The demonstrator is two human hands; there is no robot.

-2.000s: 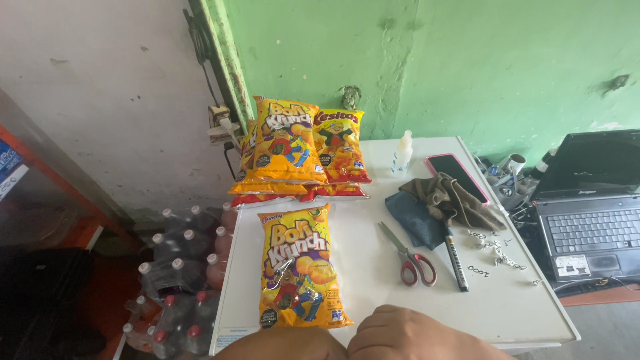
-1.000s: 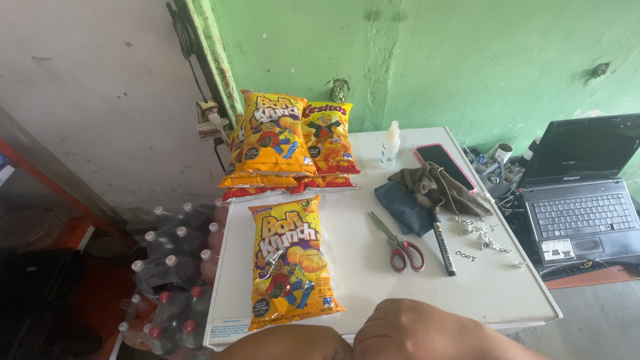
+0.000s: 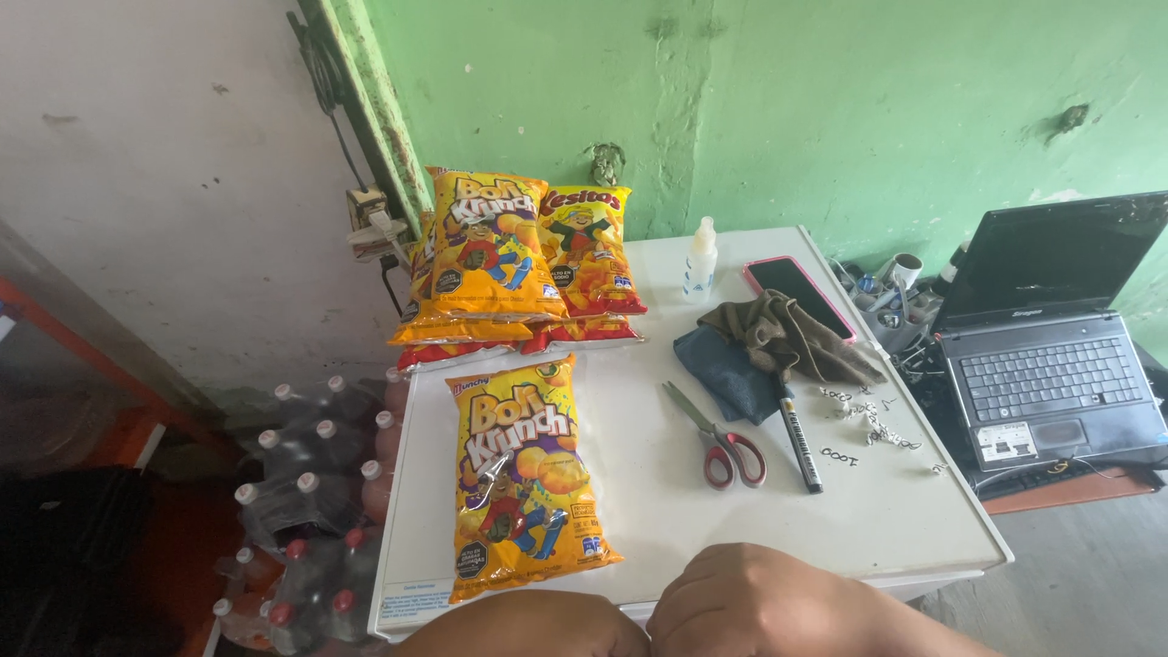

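A Boli Krunch snack bag [image 3: 520, 474] lies face up on the white table [image 3: 639, 411], just beyond my arms. At the bottom edge my left hand [image 3: 538, 625] and my right hand [image 3: 739, 598] meet; the fingers of both are hidden, so I cannot tell whether they hold anything. Scissors with red handles [image 3: 721, 443], their blades a little apart, lie right of the bag. Beside them is a black permanent marker [image 3: 800, 445]. More snack bags [image 3: 493, 246] are piled at the table's far left corner.
Dark cloths [image 3: 785, 342], a phone in a pink case [image 3: 798, 292], a small clear bottle [image 3: 701, 260] and small white pieces [image 3: 871, 420] are on the table. An open laptop [image 3: 1040, 365] stands at the right. Capped bottles [image 3: 310, 511] crowd the left side. A green wall rises behind.
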